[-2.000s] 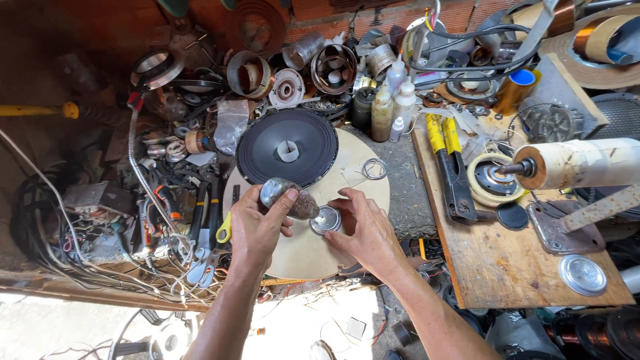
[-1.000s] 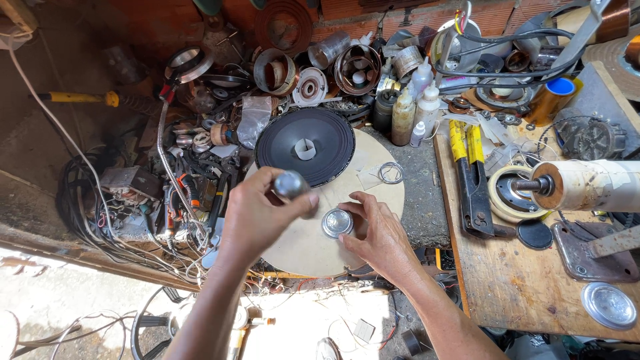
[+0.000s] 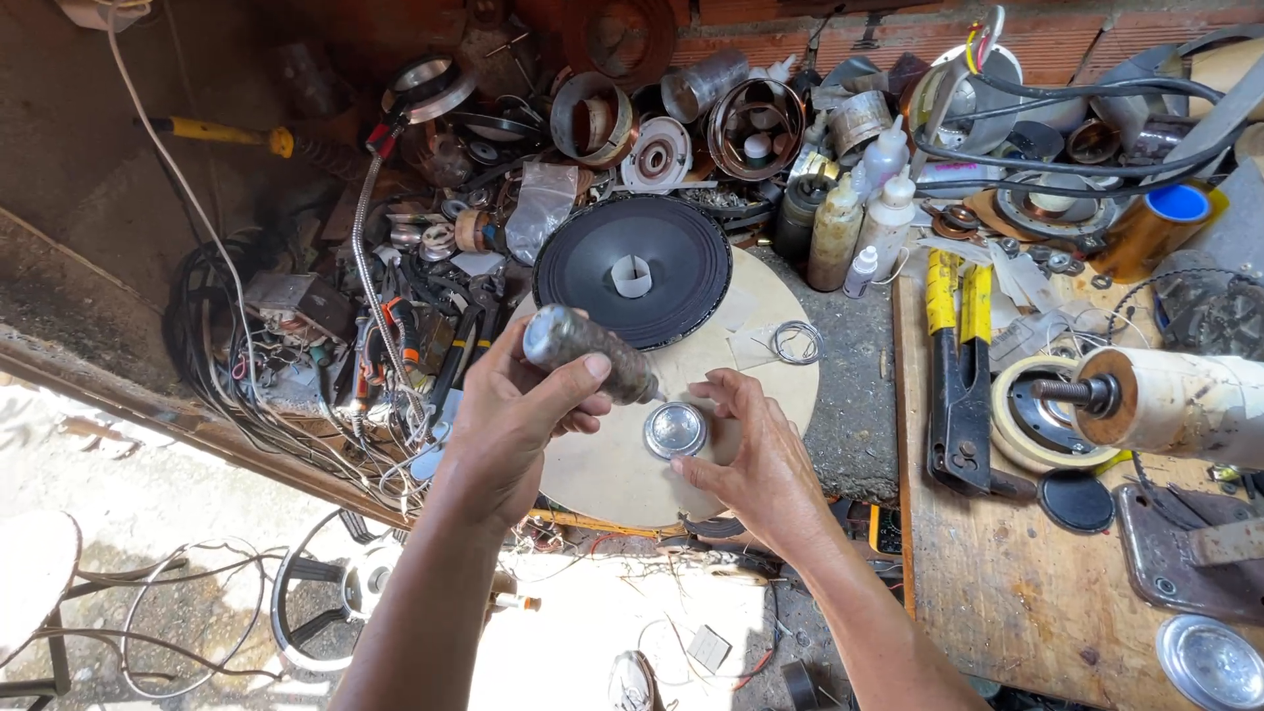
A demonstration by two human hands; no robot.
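My left hand [image 3: 538, 395] grips a dark, stained squeeze bottle [image 3: 590, 352], tilted so its nozzle points down and right beside a small round silver dust cap [image 3: 674, 431]. That cap lies on a round pale wooden board [image 3: 592, 484]. Around its right side curve the fingers of my right hand [image 3: 741, 444], thumb near the cap's lower edge; whether they touch it I cannot tell. Behind the hands, a black speaker cone [image 3: 681, 267] with a white tube at its centre rests on the board. A thin coil of wire [image 3: 796, 343] lies to the right.
Glue bottles [image 3: 835, 232] stand behind the board. On the right wooden bench are a yellow-handled cutter [image 3: 960, 365], a roll of masking tape [image 3: 1007, 434], a white cylinder on a threaded shaft [image 3: 1175, 405] and another silver cap [image 3: 1210, 660]. Cables and pliers [image 3: 400, 336] crowd the left.
The bottle, lifted away from the cap and blurred one second ago, is now lowered with its nozzle close to the cap's upper edge. My right hand stays beside the cap.
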